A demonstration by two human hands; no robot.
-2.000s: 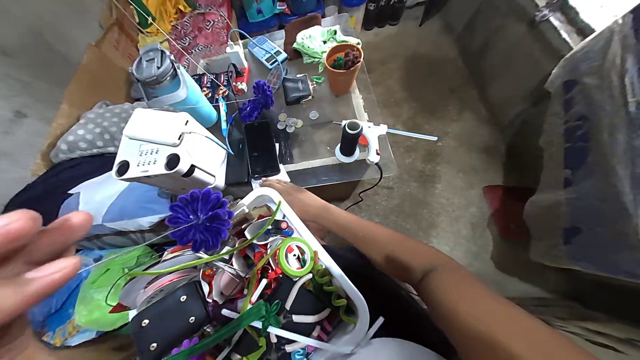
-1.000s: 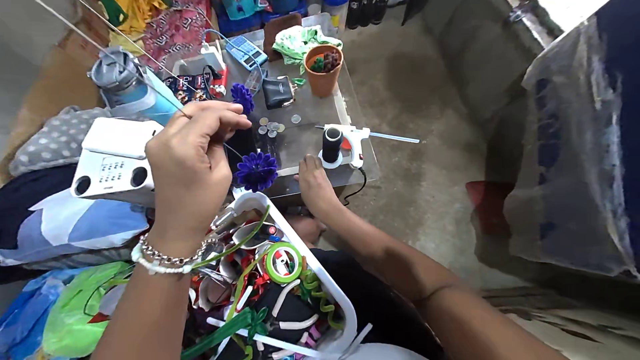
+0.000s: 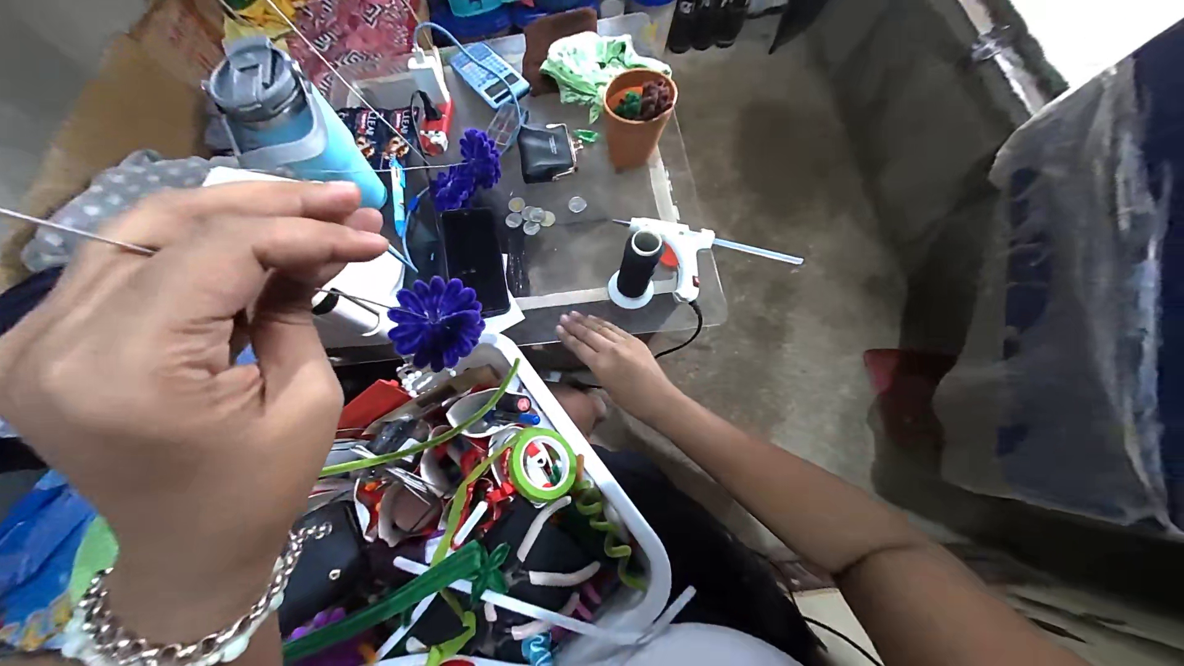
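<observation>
My left hand (image 3: 203, 305), with a bracelet at the wrist, is closed on a thin wire stem. At the stem's end is a purple pipe-cleaner flower (image 3: 437, 324), over the corner of a white plastic bin (image 3: 638, 546). My right hand (image 3: 615, 361) rests by the table's front edge with nothing in it. Beyond it stand a spool of black thread (image 3: 639, 264) and a white glue gun (image 3: 684, 254) with a glue stick in its back. Another purple flower (image 3: 478, 159) lies near a black phone (image 3: 474, 254). Green tape (image 3: 542, 465) and pipe cleaners (image 3: 398, 606) lie in the bin.
On the table are an orange pot (image 3: 636, 129), a black coin purse (image 3: 546, 153), coins (image 3: 532, 217), a blue calculator (image 3: 490, 74) and a multi-socket strip. A blue tumbler (image 3: 305, 129) leans at the left. The glue gun's cord hangs over the front edge.
My left hand, open at the left edge two seconds ago, came in over the bin and took hold of the stem. My right hand moved from the bin's corner toward the spool.
</observation>
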